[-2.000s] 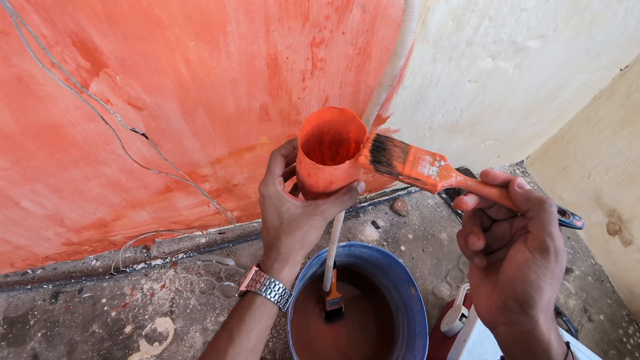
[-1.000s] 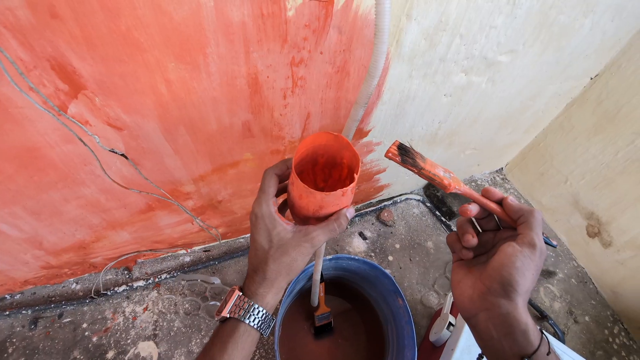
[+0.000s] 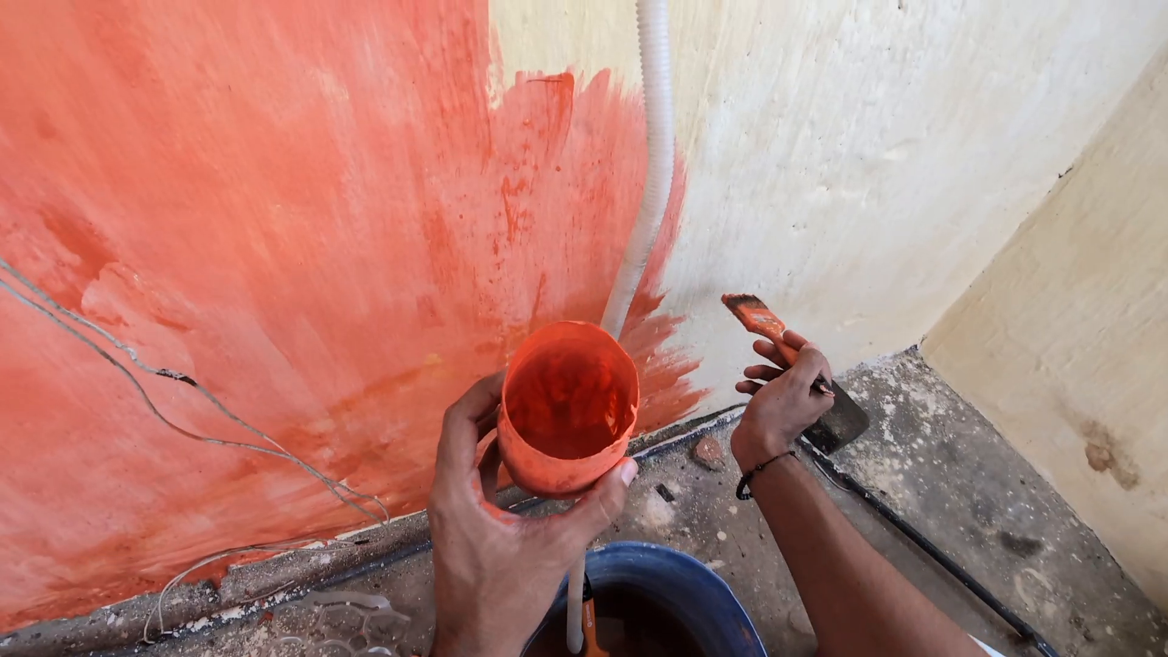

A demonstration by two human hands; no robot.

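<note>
My left hand [image 3: 520,538] is wrapped around an orange cup [image 3: 568,470] with orange paint inside, tilted so its opening faces me. In my right hand [image 3: 785,392] is the handle of a paintbrush [image 3: 756,315] with an orange ferrule and dark, orange-stained bristles. The bristles are near the unpainted cream part of the wall [image 3: 821,182]; whether they touch it I cannot tell. Orange paint [image 3: 365,228] covers the wall's left part and ends in ragged strokes beside a white corrugated conduit [image 3: 652,137]. Part of the cup's outside is hidden by my fingers.
Below the cup stands a blue bucket [image 3: 730,607] of dark liquid, with a second brush [image 3: 591,625] in it. Loose wires [image 3: 228,415] hang along the left wall. A flat dark tool [image 3: 841,422] and a black cable [image 3: 931,547] lie on the floor at right, near the wall corner.
My right hand has moved away from the cup toward the cream wall, carrying the brush, which was at the cup's rim two seconds ago. The left hand still holds the cup. The view has shifted.
</note>
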